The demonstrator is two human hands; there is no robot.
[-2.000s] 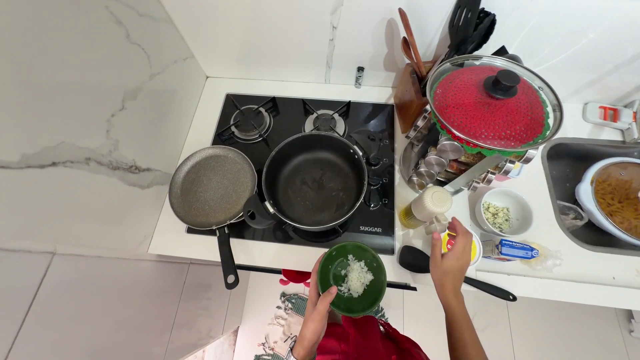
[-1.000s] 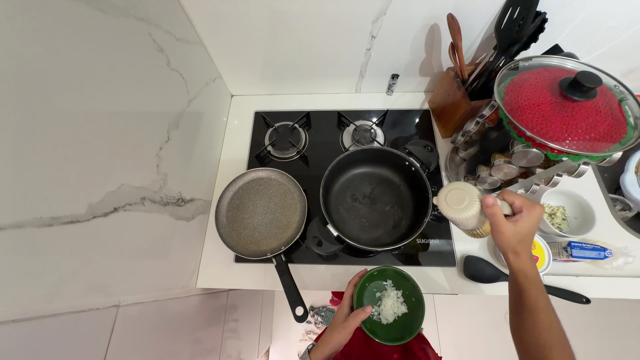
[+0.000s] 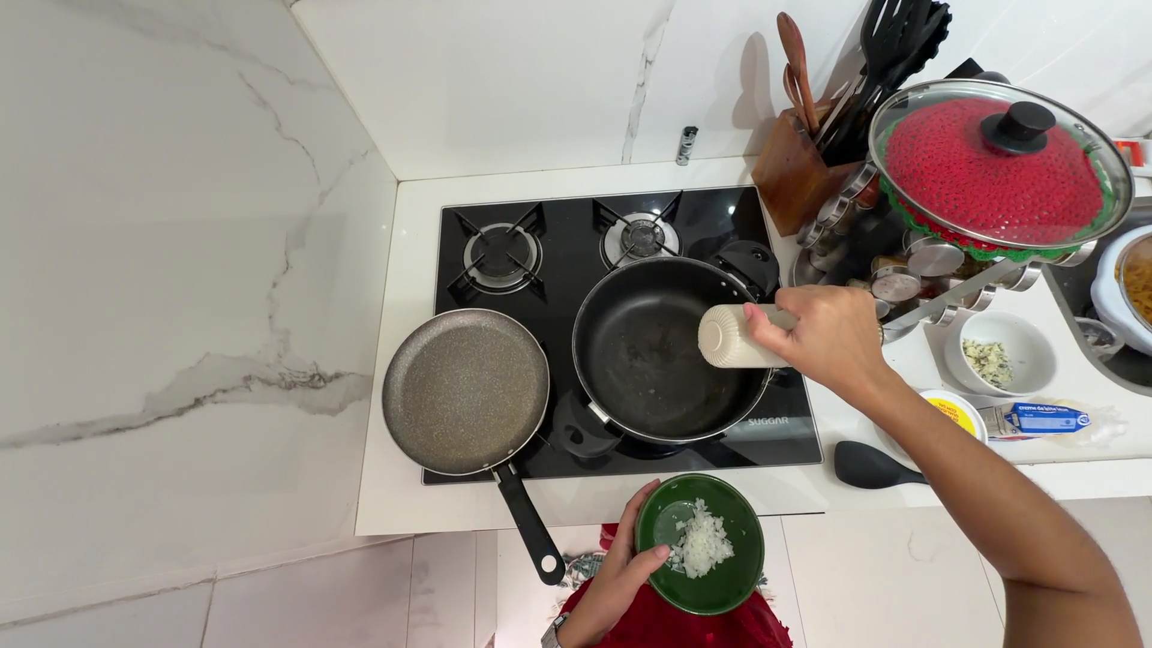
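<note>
My left hand (image 3: 633,549) grips the rim of a green bowl (image 3: 741,540), which holds chopped onion (image 3: 700,540), in front of the cooktop. My right hand (image 3: 814,337) is closed around the handle of a cream ribbed container (image 3: 733,337), tilted over the right side of a deep black pan (image 3: 643,360). Its spout is hidden, and I cannot tell whether anything pours out. The black pan is on the right of the gas cooktop (image 3: 558,225). A speckled frying pan (image 3: 466,391) sits to its left, its black handle over the counter's front edge.
A black spoon (image 3: 871,464), a white bowl of chopped food (image 3: 1032,355), a yellow-lidded tub (image 3: 949,411) and a blue-and-white packet (image 3: 1039,418) lie on the right. Behind them stand a spice rack (image 3: 954,297) under a glass lid (image 3: 990,162) and a wooden utensil block (image 3: 792,175).
My right hand has brought the cream container from the counter beside the cooktop to over the black pan and tipped it. My left hand still holds the green bowl.
</note>
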